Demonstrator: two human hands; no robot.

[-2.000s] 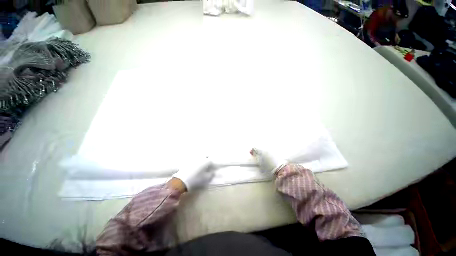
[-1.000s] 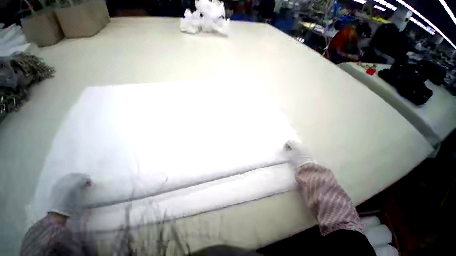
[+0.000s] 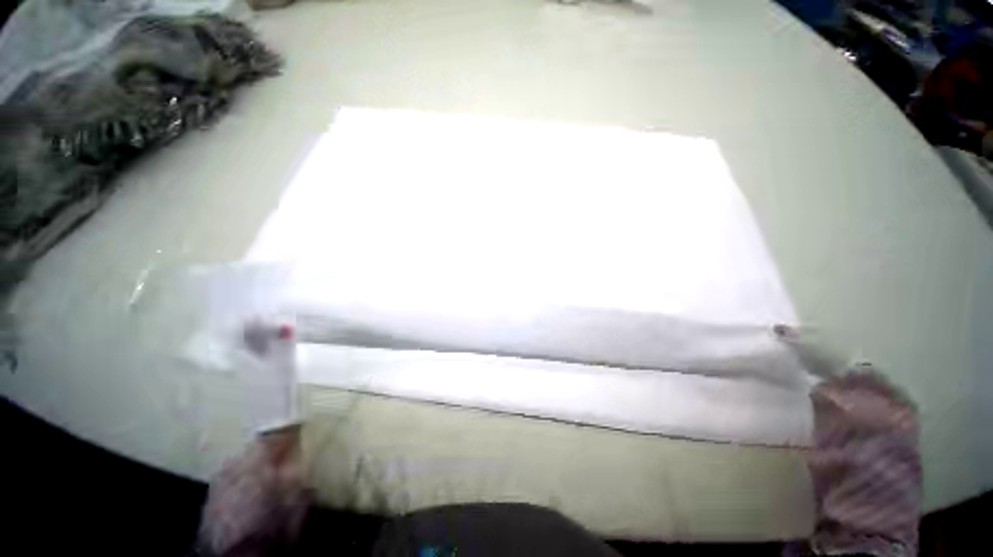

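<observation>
A stack of thin white sheets [image 3: 523,218] lies flat in front of me, its near side raised in a long fold or roll, with a white strip in front of it. My left hand [image 3: 270,364], white-gloved and blurred, grips the left end of the folded edge, where loose paper spreads out past it. My right hand [image 3: 804,350], gloved and blurred, pinches the right end of the fold. Glove and paper are hard to tell apart. Both forearms wear pink striped sleeves.
The sheets lie on a large pale table [image 3: 904,283]. A heap of grey-olive bundles with shiny ends [image 3: 109,120] is at the far left. Clear, wrinkled film [image 3: 142,285] lies at the left. Part of a person in red [image 3: 958,98] shows at the upper right.
My hands moved from near the middle of the sheets out to both ends. The near edge is now lifted in a fold. The view has turned and tilted down.
</observation>
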